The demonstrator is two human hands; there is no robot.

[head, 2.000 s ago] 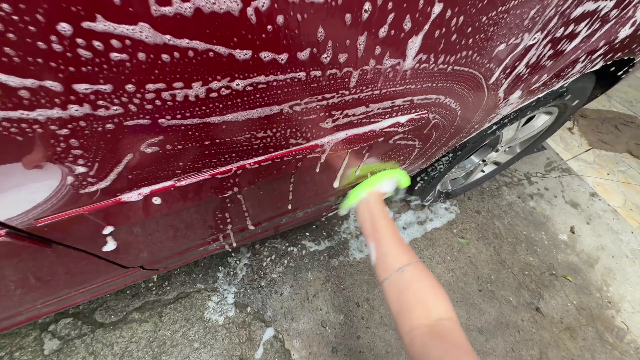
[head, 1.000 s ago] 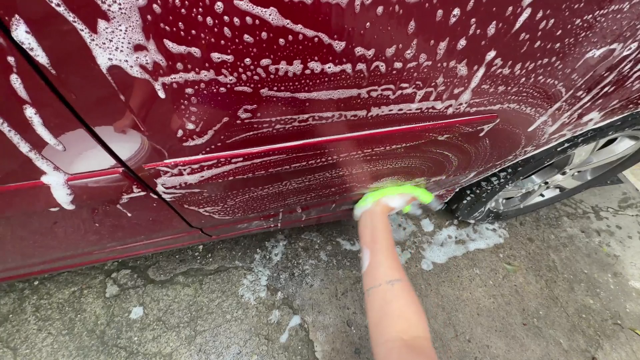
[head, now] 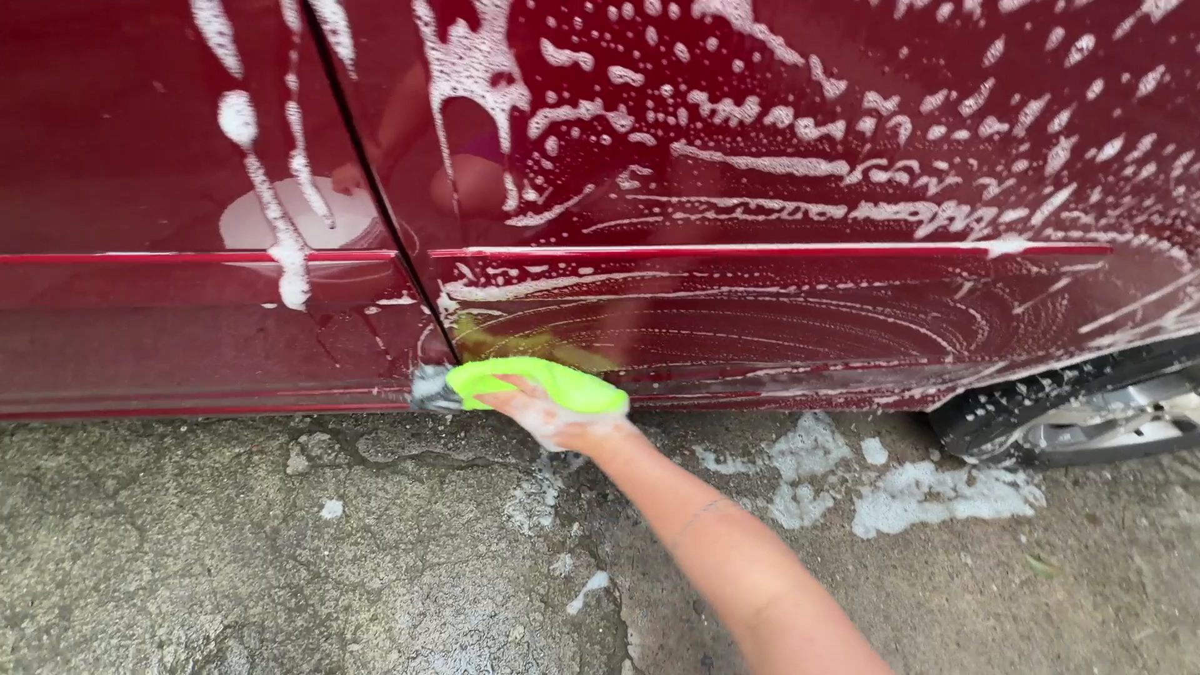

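Observation:
My right hand [head: 539, 412], wet with suds, grips a bright green washing cloth or mitt [head: 534, 380], part of which looks grey and foamy at its left end. The cloth lies against the lower edge of a dark red car door [head: 750, 319], just by the seam between two door panels. Foam streaks and curved suds lines cover the door above and to the right of the hand. A red trim strip [head: 769, 250] runs across the panels above the cloth. My left hand is not in view.
A wheel with a silver rim [head: 1116, 412] stands at the right under the car's body. Cracked concrete [head: 234, 544] lies below the car, with foam patches [head: 937, 497] on it near the wheel. A round white reflection shows on the left panel.
My right hand with the green cloth has moved left along the lower door, away from the wheel, to the panel seam. The view has shifted left too.

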